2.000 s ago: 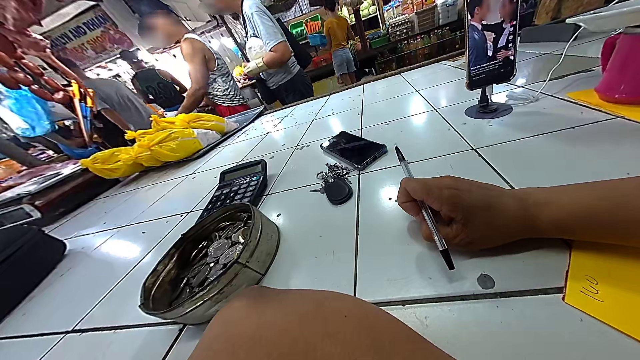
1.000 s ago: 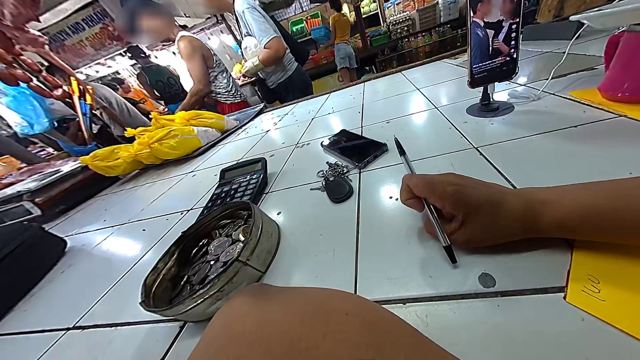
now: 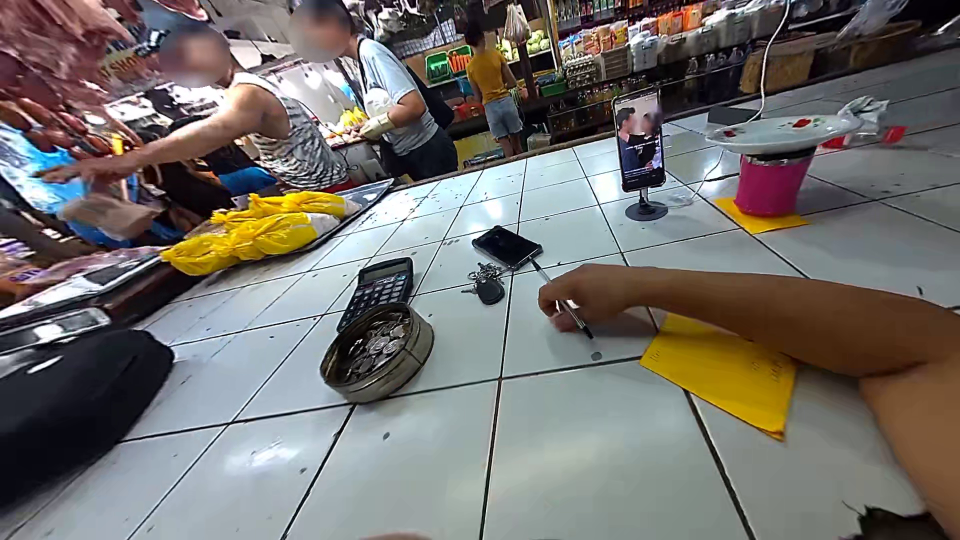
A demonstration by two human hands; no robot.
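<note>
My right hand (image 3: 589, 295) rests on the white tiled counter, its fingers closed around a slim ballpoint pen (image 3: 574, 318) that slants across them. Just beyond the pen's upper end lies a dark smartphone (image 3: 508, 247), with a key ring and a black key fob (image 3: 490, 291) close in front of it. A yellow paper (image 3: 718, 369) with handwriting lies partly beneath my right forearm. Left of the hand, a round metal tin (image 3: 376, 352) holds many coins, touching or close to a black calculator (image 3: 377, 289). Only a sliver of skin shows at the bottom edge; my left hand cannot be made out.
A phone on a stand (image 3: 640, 142) and a pink container (image 3: 774, 184) under a floral plate (image 3: 784, 136) stand at the back right. Yellow plastic bags (image 3: 259, 234) lie at the back left, a black bag (image 3: 82, 409) at the left edge. Several people stand beyond the counter.
The view has shifted, showing more of the right side. The bare limb that filled the bottom middle has mostly left view. A person at the left now stretches an arm out. The pen remains in my right hand.
</note>
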